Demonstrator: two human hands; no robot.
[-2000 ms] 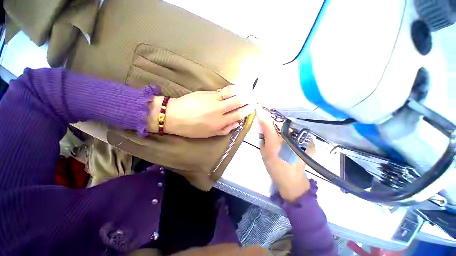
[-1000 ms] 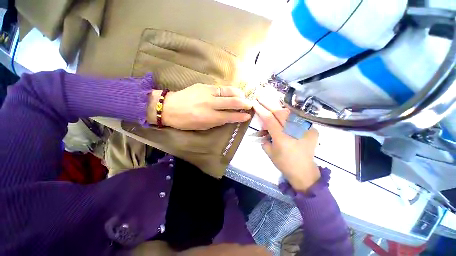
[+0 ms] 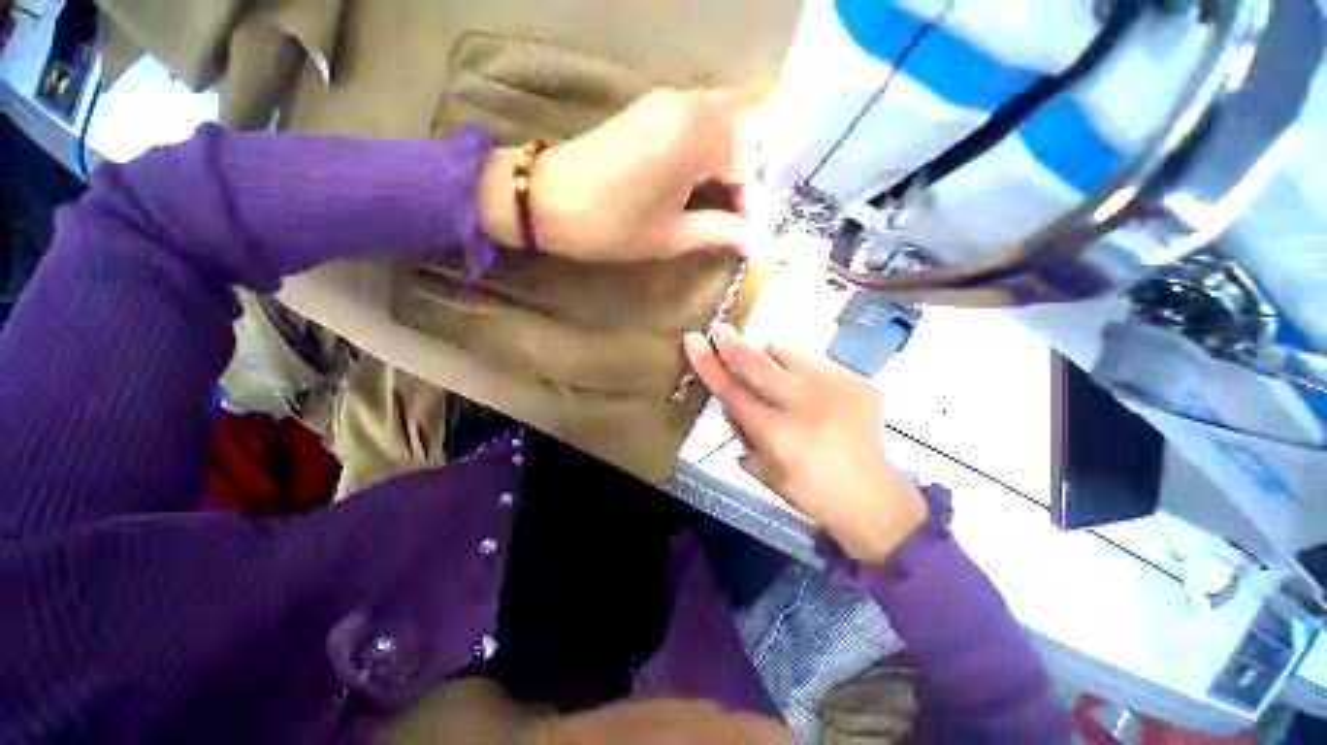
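Note:
The khaki-brown garment panel (image 3: 386,88) lies flat under the machine head, with a pleated pocket (image 3: 509,88) on it. The pocket zipper (image 3: 725,301) shows pale teeth along the right edge. My left hand (image 3: 626,175) arches over the pocket, its thumb and fingers reaching the bright glare at the needle; its fingertip contact is washed out. My right hand (image 3: 808,429) holds the panel's zipper edge at its fingertips, below the needle; its thumb is hidden. The presser foot and needle are lost in glare.
The white and blue machine head (image 3: 1004,131) fills the upper right. A grey block (image 3: 870,332) sits right of the needle, and a black box (image 3: 1103,444) farther right. Loose khaki pieces (image 3: 240,51) lie upper left. Cloth heaps (image 3: 386,422) hang below the table edge.
My left hand has lifted into an arch and moved up. My right hand has moved from beside the needle down along the zipper edge. The view has shifted, with cloth and machine higher in it.

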